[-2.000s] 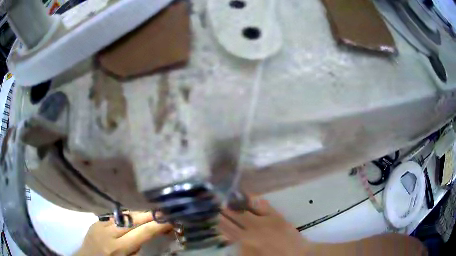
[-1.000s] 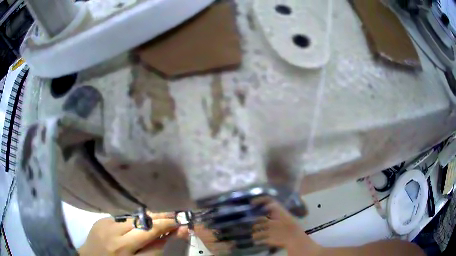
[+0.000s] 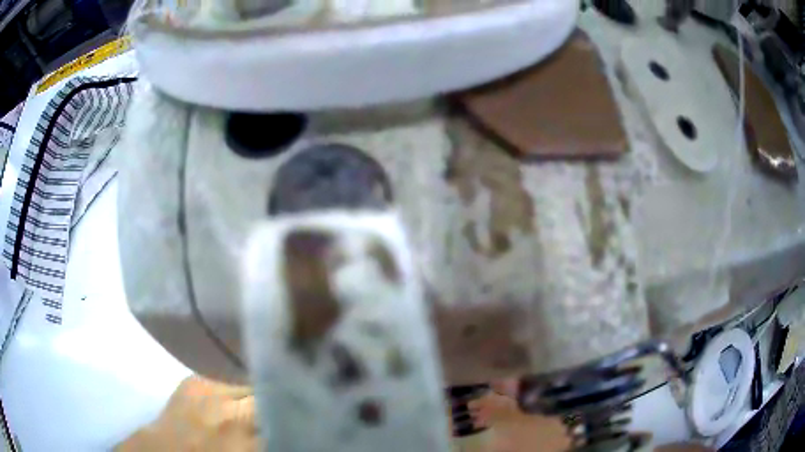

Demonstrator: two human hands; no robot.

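The cream machine head [image 3: 494, 335] with worn brown patches fills most of the view. A pale spotted metal arm [image 3: 344, 353] stands in front of it. The tension dial spring [image 3: 578, 397] is at the bottom right of centre. My left hand [image 3: 199, 419] shows at the bottom edge, its fingers hidden behind the metal arm. My right hand [image 3: 499, 419] shows only in part, blurred, below the head and left of the dial. The needle, presser foot and anything in my hands are hidden.
A striped piece with a black line [image 3: 44, 190] lies curved on the white table [image 3: 97, 353] at the left. A yellow ruler [image 3: 84, 64] lies along the table edge behind it. A white roll of tape [image 3: 697, 393] lies at the lower right.
The view has swung left, so the machine head sits further right and more of the striped piece shows. Both hands are more hidden than before. The metal arm now covers the left hand's fingers.
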